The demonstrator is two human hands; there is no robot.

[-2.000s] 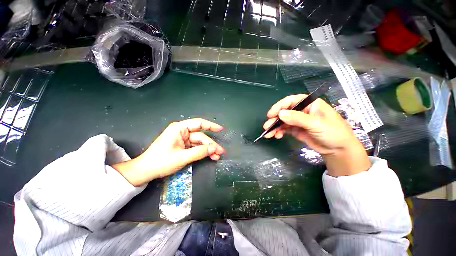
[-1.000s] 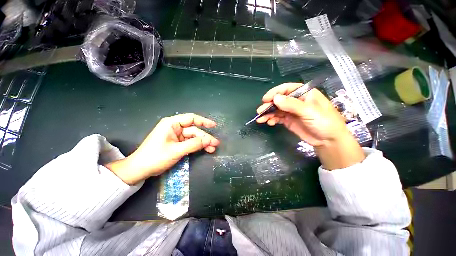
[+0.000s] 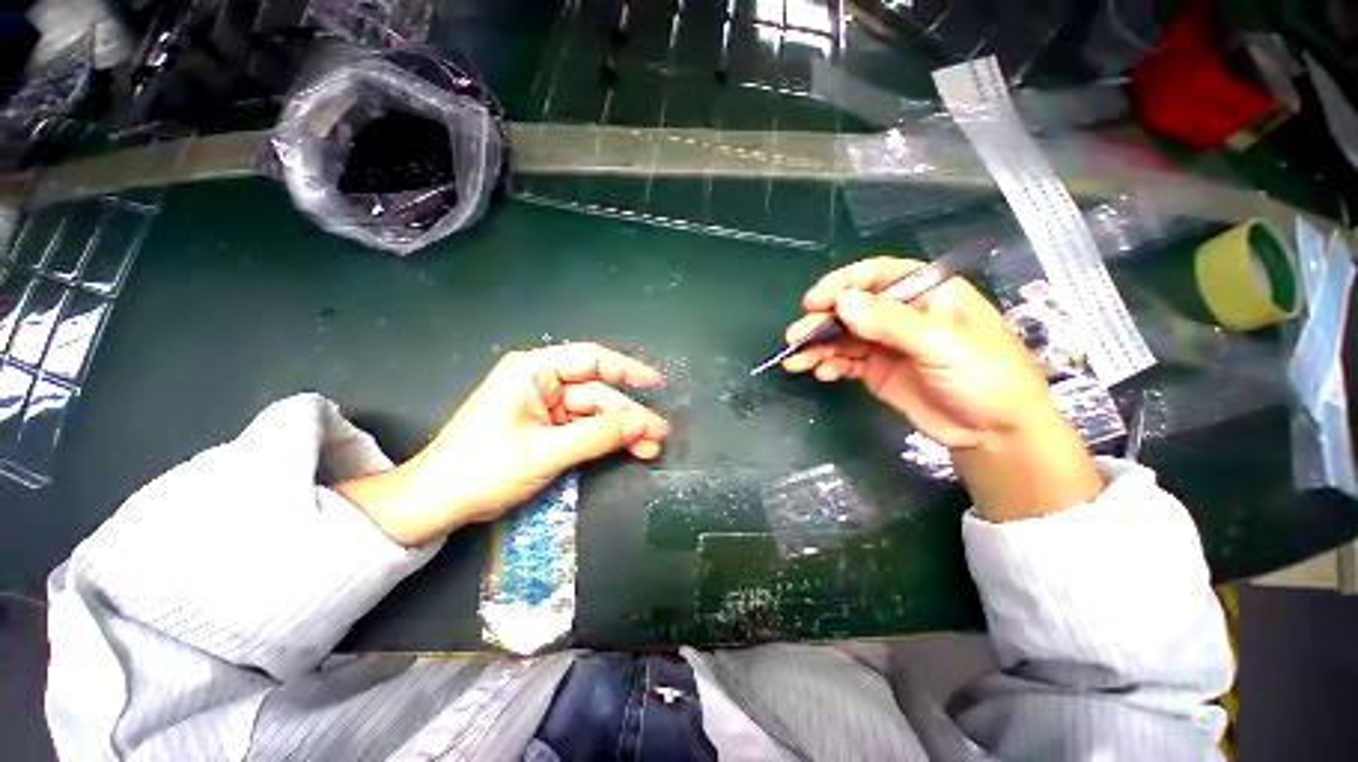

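My right hand point(image 3: 953, 357) holds thin dark tweezers point(image 3: 834, 331) like a pen. Their tip points down-left over a faint patch of clear film point(image 3: 715, 395) with tiny dots on the dark-green bench. My left hand point(image 3: 544, 432) lies at the left edge of this patch, thumb and fingers apart. No object shows in it; whether its fingertips touch the film is hard to tell. The blue-filled strip point(image 3: 536, 558) lies below my left hand, its upper end covered by the hand. More clear film pieces point(image 3: 812, 506) lie nearer me, between the hands.
A lined bag point(image 3: 305, 171) with a dark opening stands upper left. Clear trays point(image 3: 670, 209) lie at the back and far left. A white strip with marks point(image 3: 1043, 223), a small clear tape roll, film scraps, a yellow-green tape roll point(image 3: 1244, 276) and a red thing point(image 3: 1199, 82) are right.
The view has shifted slightly. The tweezers' tip has moved up a little over the film patch compared with two seconds ago. My left hand stays at about the same place by the patch.
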